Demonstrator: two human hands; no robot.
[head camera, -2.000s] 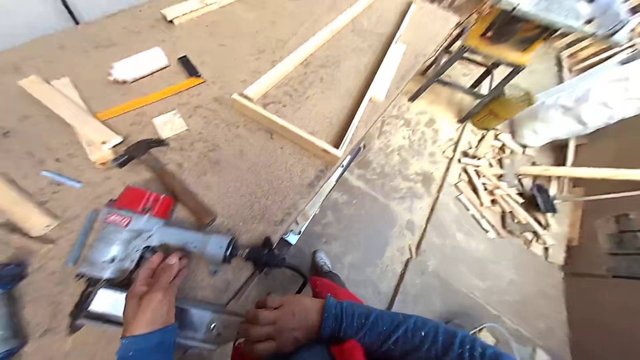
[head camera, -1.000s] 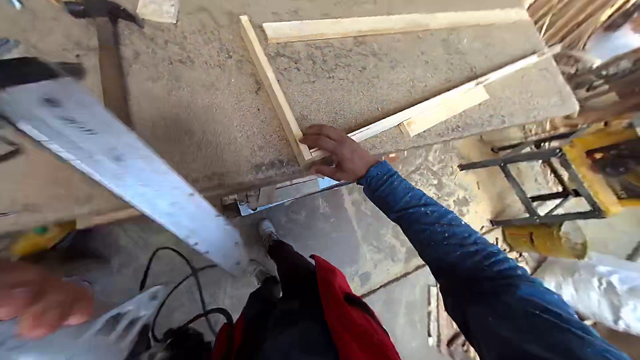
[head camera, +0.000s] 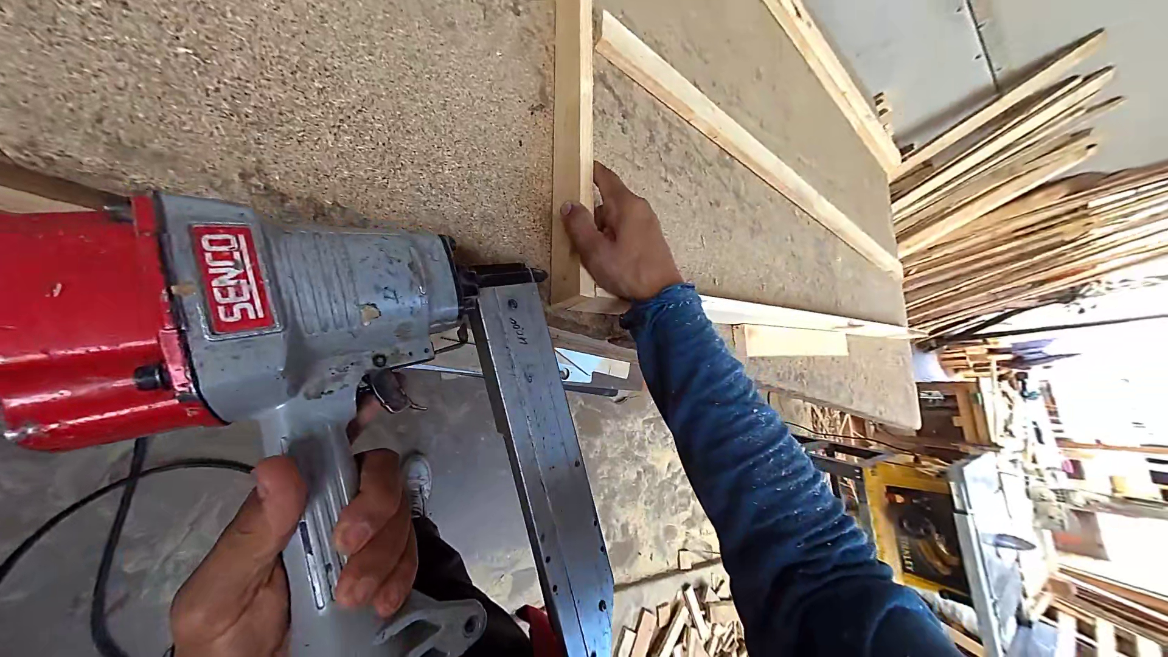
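A red and grey Senco pneumatic nailer (head camera: 319, 283) fills the left side, its long metal magazine (head camera: 547, 474) slanting down. My left hand (head camera: 242, 579) is closed around its handle, with a finger near the trigger. The nose lies at the outer side of a wooden frame's short end piece (head camera: 573, 137), close to the corner; whether it touches is unclear. My right hand (head camera: 630, 242), in a blue sleeve, grips this end piece near the corner, thumb on top. One long strip (head camera: 812, 318) meets the end piece at that corner; another (head camera: 739, 141) runs from farther up it.
The frame lies on a rough particleboard bench top (head camera: 383, 109). A short wooden offcut (head camera: 794, 341) lies beside the near strip. Stacked wooden strips (head camera: 1013, 246) stand beyond the bench. A yellow table saw (head camera: 922, 529) is at right. A black hose (head camera: 119, 529) hangs at lower left, above the floor.
The nailer, with my left hand on it, has come up to the frame's corner. My right hand, on the nailer's magazine two seconds ago, moved to the frame's corner and remains there. The view is closer.
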